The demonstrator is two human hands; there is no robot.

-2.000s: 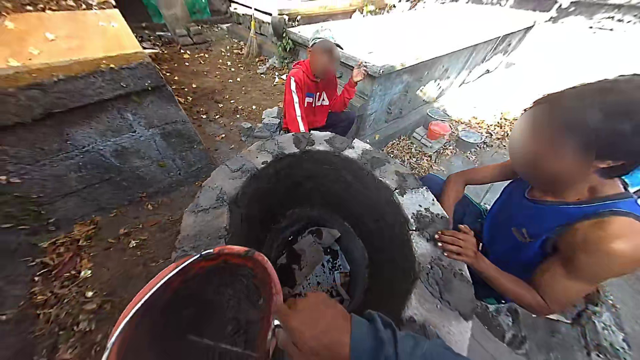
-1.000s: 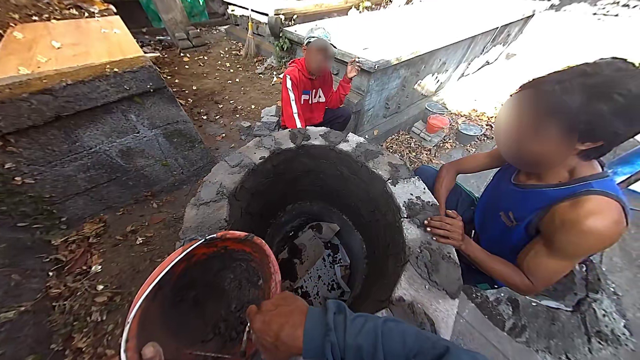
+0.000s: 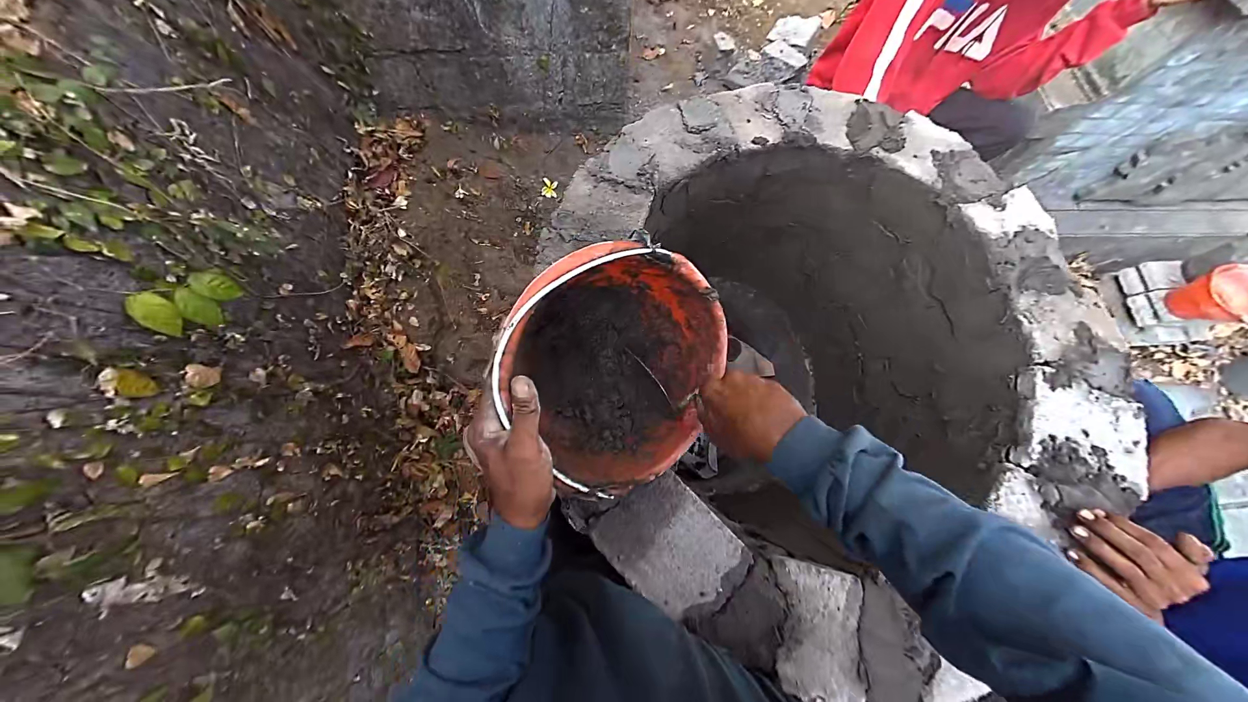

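An orange plastic bucket (image 3: 682, 292) with a white handle and dark wet mortar (image 3: 604, 361) inside is tilted toward me, over the near left rim of a round masonry well (image 3: 819, 624). My left hand (image 3: 517, 453) grips its left side, thumb over the rim and handle. At the bucket's right edge my right hand (image 3: 746, 409) is closed on something thin, perhaps a trowel handle or the rim; the fingers hide it. Fresh dark mortar coats the well's inner wall (image 3: 897, 283). Part of some pale debris shows at the bottom, behind the bucket and my right hand.
A person in a red hooded top (image 3: 975, 49) is beyond the well. Another person's hand (image 3: 1136, 561) rests by its right rim. A second orange bucket (image 3: 1209, 292) stands near blocks at the right. Dry leaves (image 3: 400, 341) and a plant-covered slope (image 3: 175, 302) lie left.
The view has swung down and left. My left hand, barely seen at the bucket's bottom edge one second ago, now shows fully on its left side. My right hand stays at the bucket's right edge.
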